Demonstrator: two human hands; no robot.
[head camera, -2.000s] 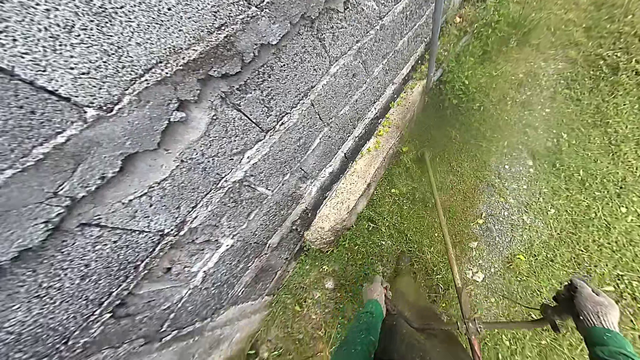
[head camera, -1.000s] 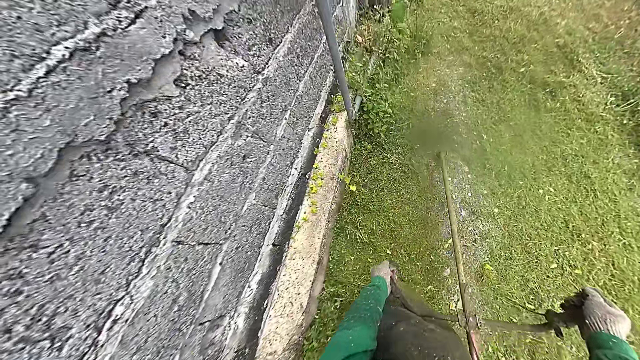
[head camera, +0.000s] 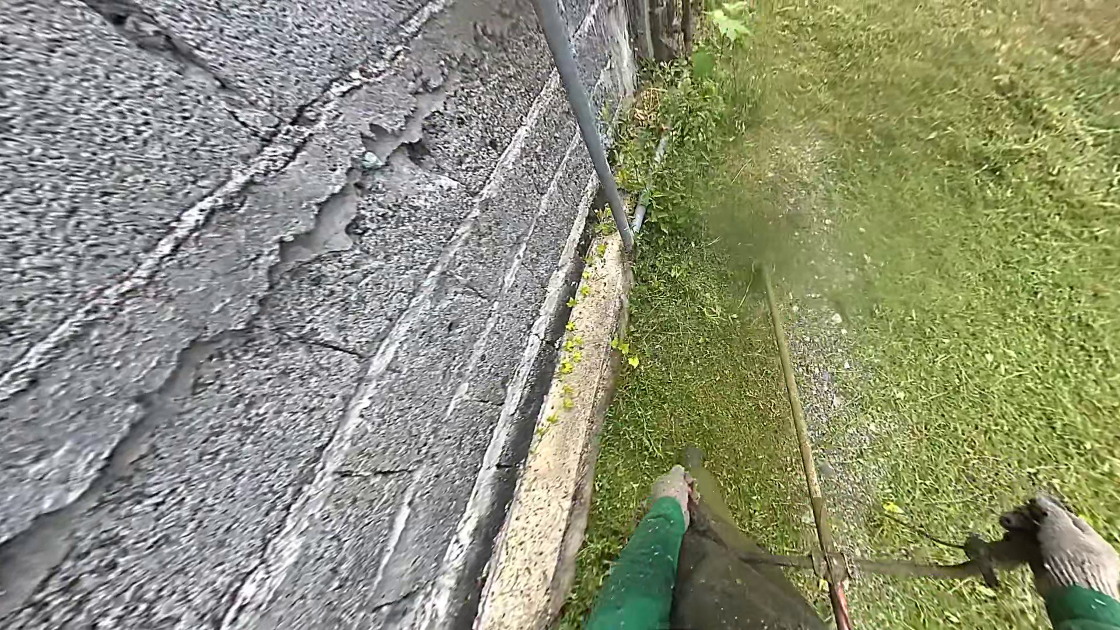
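Observation:
My right hand (head camera: 1072, 547), in a pale work glove, is closed around the grip of a brush cutter's handlebar (head camera: 919, 569) at the lower right. The long shaft of the brush cutter (head camera: 798, 420) reaches forward over the grass, and its spinning head shows only as a greenish blur (head camera: 766, 232). My left hand (head camera: 672, 490), also gloved, is closed at the left end of the handlebar, whose grip is mostly hidden by the hand. Both sleeves are green. A dark apron or trouser leg (head camera: 731, 582) shows between my arms, partly covering the handlebar.
A rough grey block wall (head camera: 350, 350) fills the left side. Along its base runs a concrete ledge (head camera: 569, 420) with small weeds (head camera: 570, 350). A metal pole (head camera: 584, 114) stands at the ledge's end, near a pipe (head camera: 649, 184) and leafy weeds (head camera: 691, 114). Grass (head camera: 989, 332) and gravel (head camera: 827, 385) lie to the right.
The view has turned and moved forward along the wall, bringing the pole and weeds nearer. Both hands stay on the handlebar, with the cutting head still blurred.

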